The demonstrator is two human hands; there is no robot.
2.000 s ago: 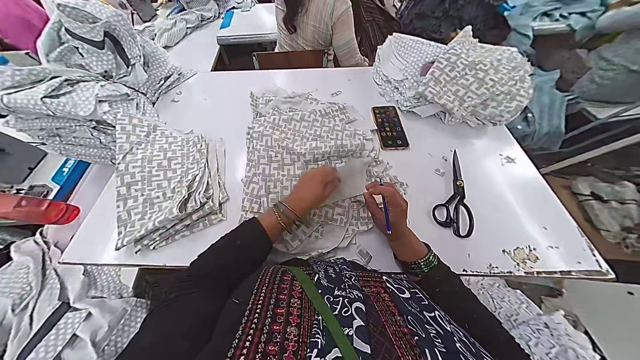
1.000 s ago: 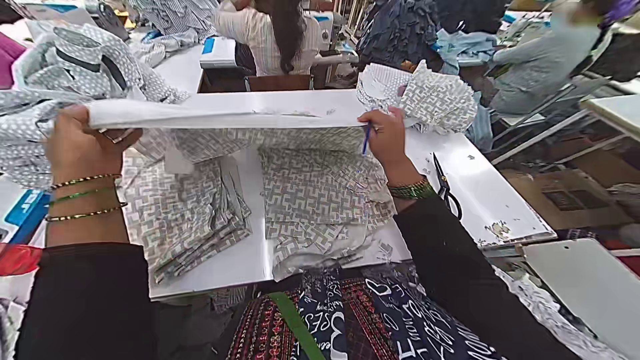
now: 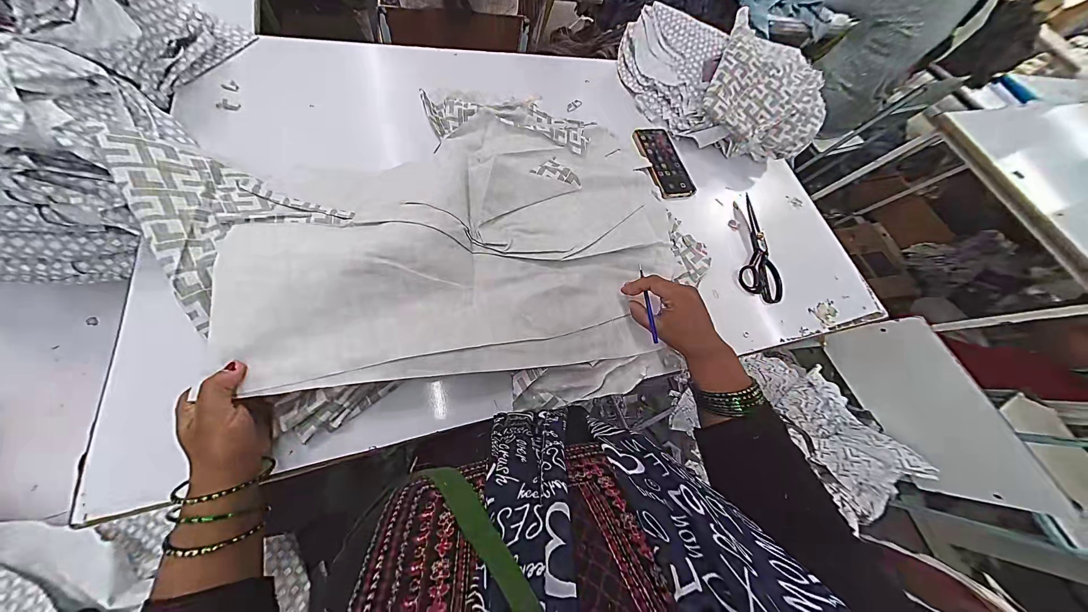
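A large piece of patterned fabric [image 3: 374,297] lies pale side up over the white table, with creases across its middle. My left hand [image 3: 223,425] pinches its near left corner. On its right part rests my right hand [image 3: 676,319], holding a blue pen [image 3: 650,316] between the fingers. Whether that hand also grips the fabric is not clear. Pieces with a grey and white geometric print [image 3: 336,410] stick out from under the near edge. Black-handled scissors [image 3: 759,263] lie to the right of my right hand, and a phone [image 3: 665,163] lies beyond it.
Bundled printed fabric [image 3: 761,93] sits at the table's [image 3: 340,85] back right. Dotted grey fabric [image 3: 64,187] is heaped at the left. A second white table [image 3: 952,408] stands at the right, beside fabric [image 3: 833,442] hanging low. Small scraps are scattered about.
The fabric, held up between both hands one second ago, now lies spread over the table. Both hands have come down with it. The people seen across the table earlier are largely out of view.
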